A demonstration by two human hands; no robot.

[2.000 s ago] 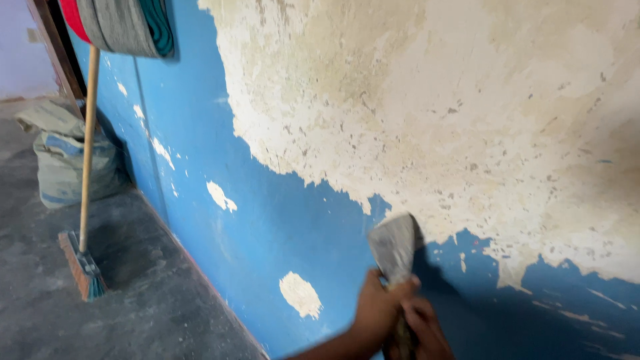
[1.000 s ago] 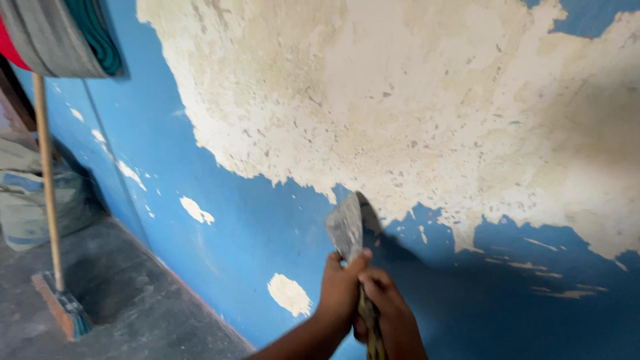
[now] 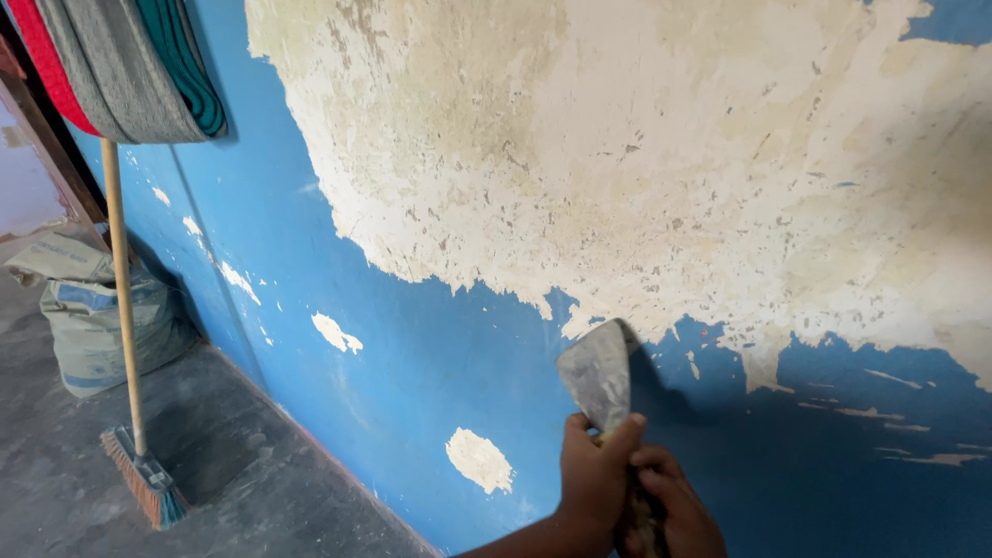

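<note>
Both of my hands grip a putty knife (image 3: 601, 372) with a wide metal blade, smeared with pale residue. My left hand (image 3: 593, 477) wraps the handle just below the blade. Lower on the same handle, to the right, is my right hand (image 3: 678, 504). The blade's edge is at the ragged border between the blue paint (image 3: 403, 356) and the bare pale plaster (image 3: 620, 194) of the wall. Small blue remnants show in the plaster near this border. Most of the handle is hidden by my fingers.
A broom (image 3: 124, 310) stands at the left, bristles on the dark floor (image 3: 256, 480). Behind it, a filled woven sack (image 3: 116, 333) sits by the wall. Red, grey and teal folded cloths (image 3: 128, 70) hang at the upper left. Separate bare patches (image 3: 479, 459) break the blue paint.
A notch of pale plaster now shows beside the blade, where blue paint was in the earlier frames. Both hands have stayed on the putty knife.
</note>
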